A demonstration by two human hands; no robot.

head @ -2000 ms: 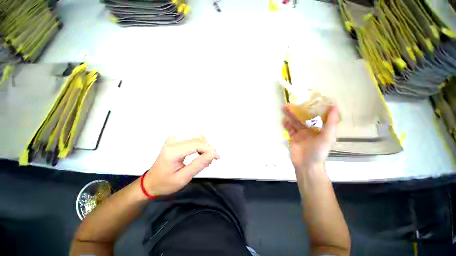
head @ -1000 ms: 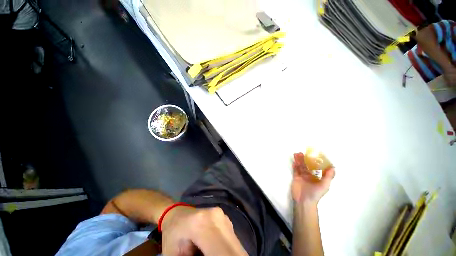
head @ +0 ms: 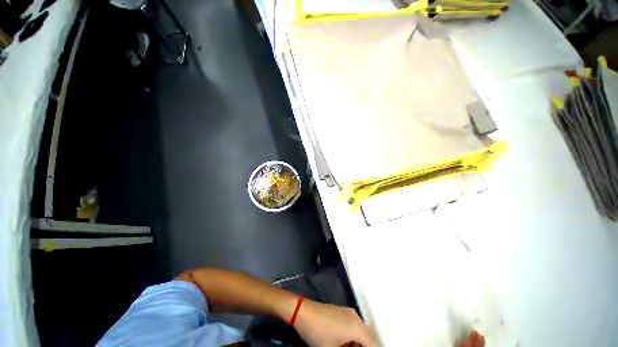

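My left hand (head: 335, 327), with a red wrist cord, is at the table's near edge. The picture's bottom edge cuts it off, and its fingers are mostly hidden. Only a few fingertips of my right hand (head: 472, 339) show at the bottom edge, over the white table. I cannot make out the glue bottle. A pile of grey-beige bag panels (head: 386, 95) lies on the table, with layered yellow binding (head: 420, 177) along its near side and a grey tab (head: 482, 118) at its right. Neither hand touches this pile.
A white board (head: 400, 209) with a dark edge line lies beside the pile. More panels (head: 587, 139) are stacked at the right. A scrap bucket (head: 274, 186) stands on the dark floor (head: 210, 135) left of the table. A pale shelf or frame (head: 95, 230) is at far left.
The view has turned left, bringing the panel pile, floor and bucket further into the picture. My right hand, earlier seen with the glue bottle, is now almost out at the bottom.
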